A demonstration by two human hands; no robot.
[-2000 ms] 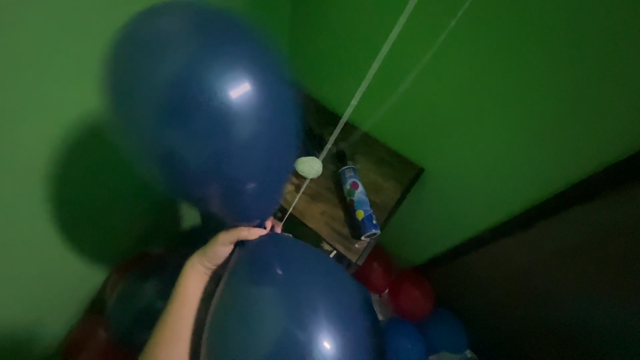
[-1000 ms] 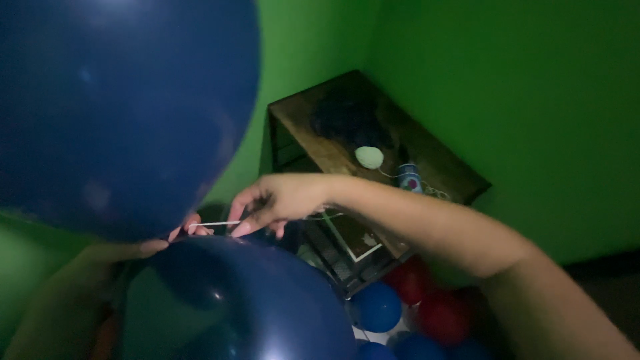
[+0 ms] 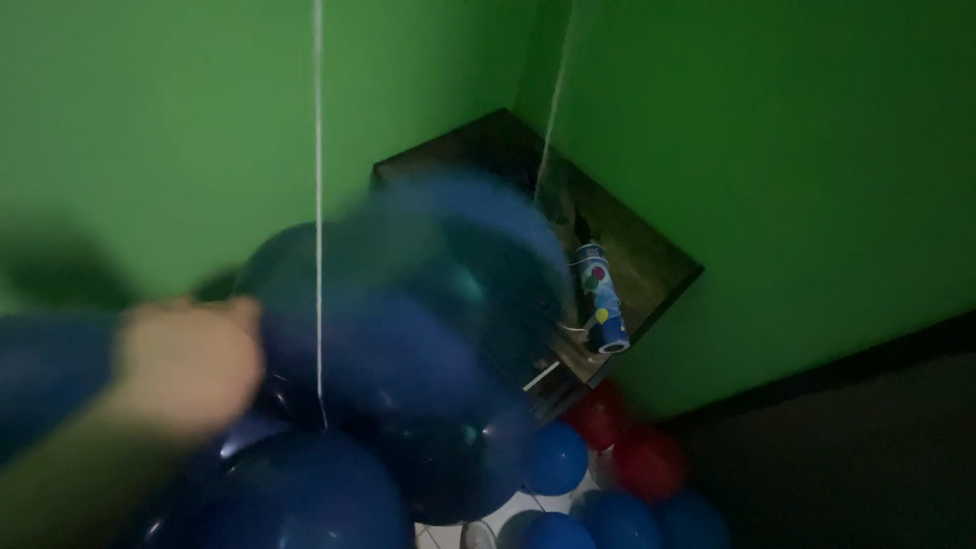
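Observation:
My left hand [image 3: 187,366], strongly blurred, is at the left, its fingers closed at the necks of large dark blue balloons. One blue balloon [image 3: 49,381] lies to its left; another, blurred balloon [image 3: 404,343] spreads to its right. The exact grip is hidden by blur. A white string [image 3: 319,229] hangs down just right of the hand and ends by a dark blue balloon [image 3: 305,496] below. My right hand is out of view.
A dark wooden table [image 3: 648,263] stands in the corner between green walls, with a balloon-patterned cylindrical can [image 3: 602,301] lying on it. Red balloons [image 3: 648,463] and smaller blue balloons [image 3: 557,457] rest on the tiled floor. Another string [image 3: 557,99] hangs above the table.
My right hand, at the balloon necks with a white string one second ago, has left the view. My left hand, with the balloons, has moved and is now blurred.

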